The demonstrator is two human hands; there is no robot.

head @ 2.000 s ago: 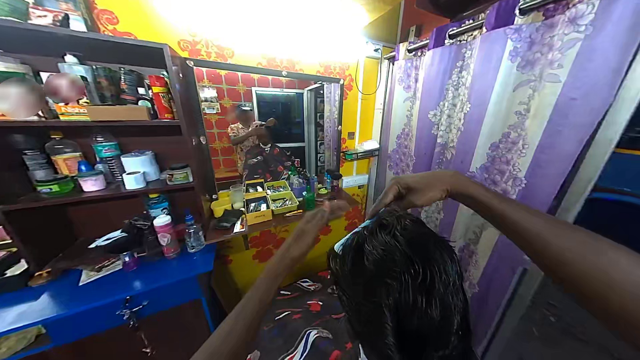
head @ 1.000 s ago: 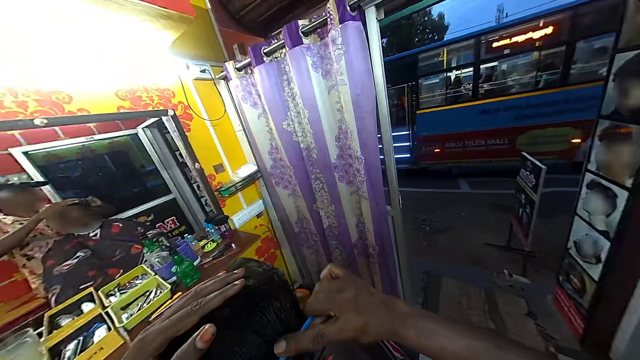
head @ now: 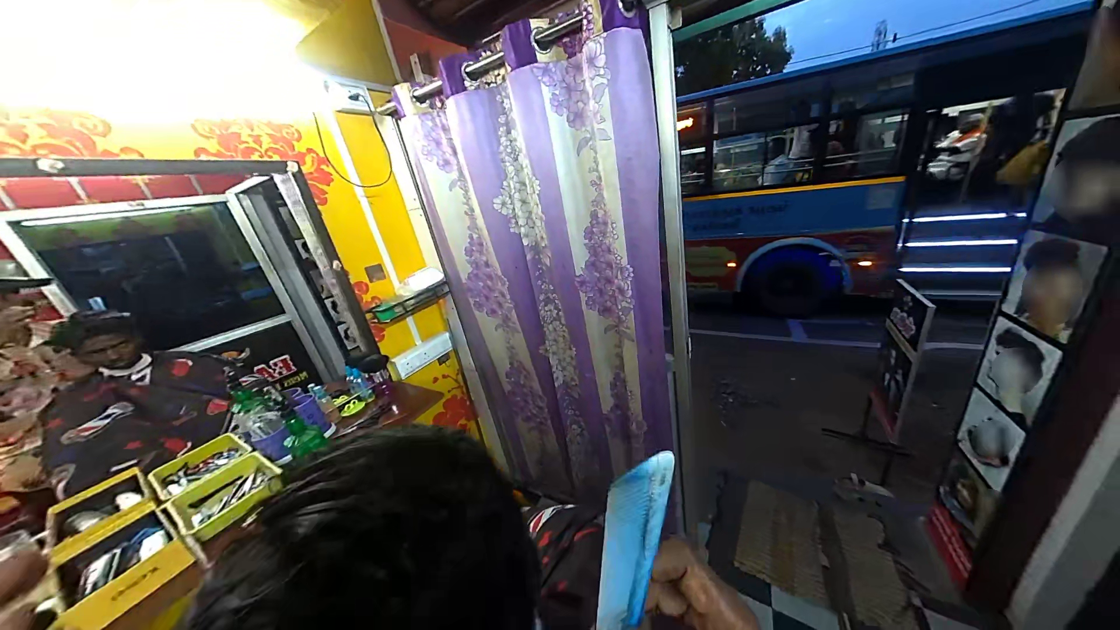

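Note:
My right hand (head: 696, 591) is closed around a light-blue plastic comb (head: 634, 534), which stands nearly upright at the bottom, right of a seated person's dark-haired head (head: 376, 534). A dark patterned cape (head: 564, 547) shows beside the head. Part of my left hand (head: 22, 573) appears at the far left edge, near the yellow trays; its fingers are mostly cut off, so what it holds cannot be told. The wall mirror (head: 149, 262) reflects a person in the cape.
Yellow trays (head: 131, 586) of tools stand on the counter at left, near green bottles (head: 302, 435) and a purple basket (head: 311, 409). A purple floral curtain (head: 542, 262) hangs beside the doorway. Outside are a sign stand (head: 906, 359), mats (head: 774, 534) and a bus (head: 787, 210).
The view has swung right toward the doorway. My hands were at the head a second ago; now the right hand holds the comb up beside it and the left is at the left edge.

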